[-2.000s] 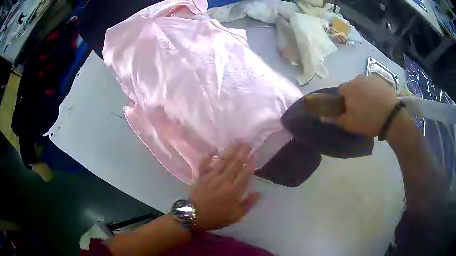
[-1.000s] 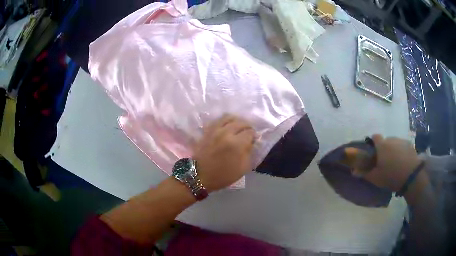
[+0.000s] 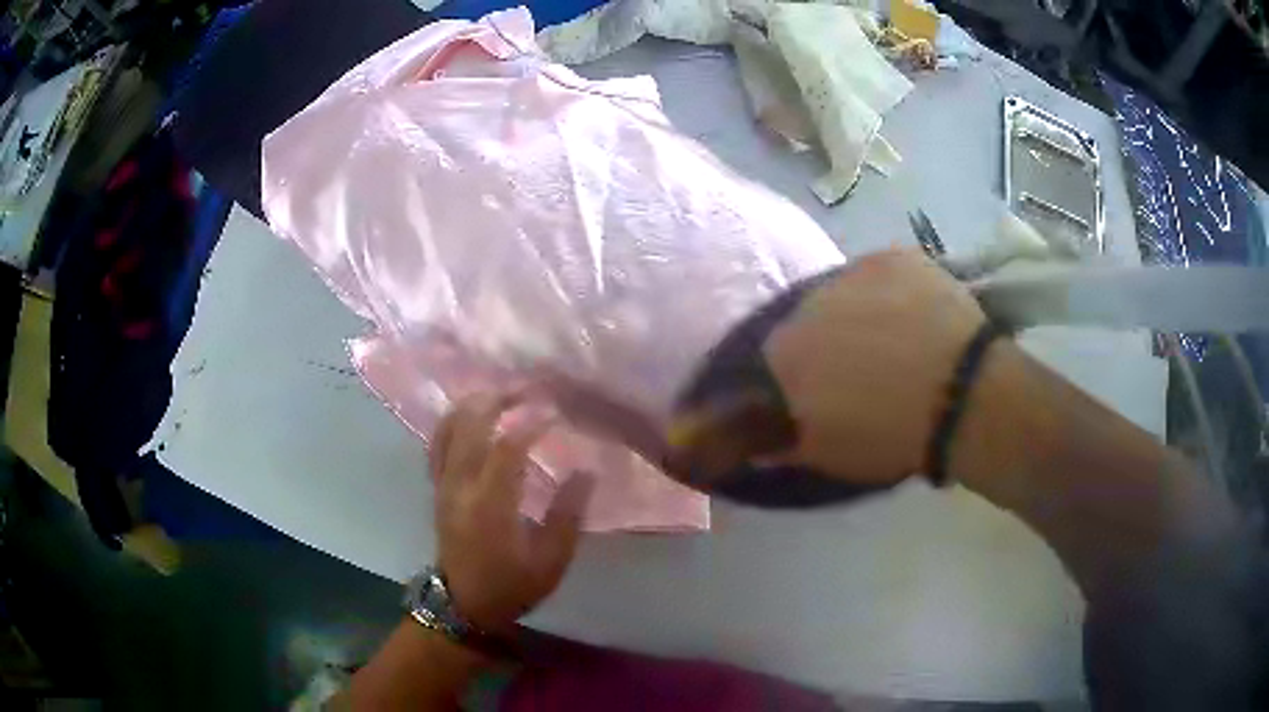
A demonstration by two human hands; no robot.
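The shiny pink garment (image 3: 529, 223) is draped over the dark padded form (image 3: 251, 111), which shows at the upper left. My right hand (image 3: 870, 376) grips the iron (image 3: 724, 417) by its handle. The iron is over the right lower end of the garment and hides the form's tip; I cannot tell if it presses on the cloth. My left hand (image 3: 501, 501) lies on the garment's lower edge with its fingers spread, blurred; I cannot tell whether it pinches the cloth.
Cream cloth scraps (image 3: 828, 84) lie at the back of the white table (image 3: 306, 403). Thread snips (image 3: 926, 234) and the silver iron rest (image 3: 1054, 174) are at the right. A pale hose (image 3: 1141, 295) runs right from the iron. Dark garments with red parts (image 3: 125, 292) hang at the left.
The iron has moved left from the bare table onto the garment's right end. My left hand has moved left and down along the garment's lower edge, and its fingers have spread.
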